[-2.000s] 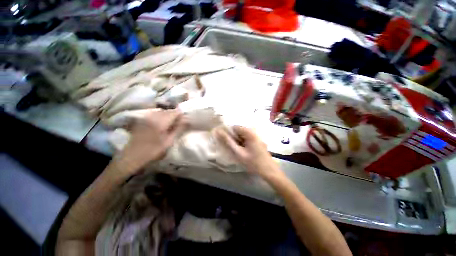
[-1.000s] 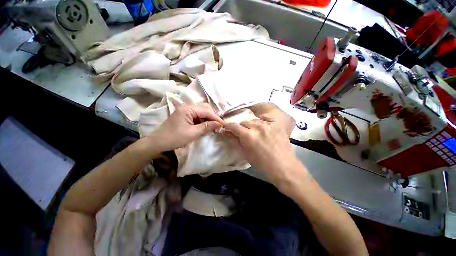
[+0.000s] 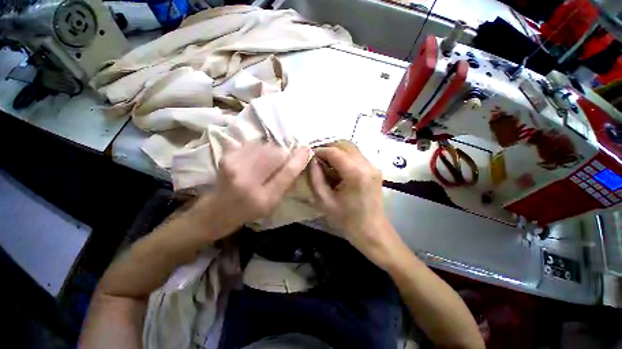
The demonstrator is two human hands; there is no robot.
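Note:
A cream garment [image 3: 198, 102] lies in folds on the pale machine table, its near part bunched at the front edge. My left hand [image 3: 256, 178] pinches the garment's edge and is slightly blurred. My right hand [image 3: 351, 191] pinches the same edge just beside it, fingertips close together. The exact bit of cloth between the fingers is mostly hidden. The sewing machine's red needle end [image 3: 426, 95] stands to the right of my hands, with no cloth under it.
Scissors with red and yellowish handles [image 3: 454, 165] lie on the bed behind the needle. A blue display [image 3: 607, 178] is at the right. Another machine [image 3: 78, 31] stands at the upper left. More cream cloth [image 3: 187, 296] hangs at my lap. A metal trough [image 3: 341, 17] runs behind the table.
Over the last second, both hands stay on the cloth edge; my left hand is turned more over it. The near cloth flap that spread under my right hand is now gathered lower. The view has shifted slightly.

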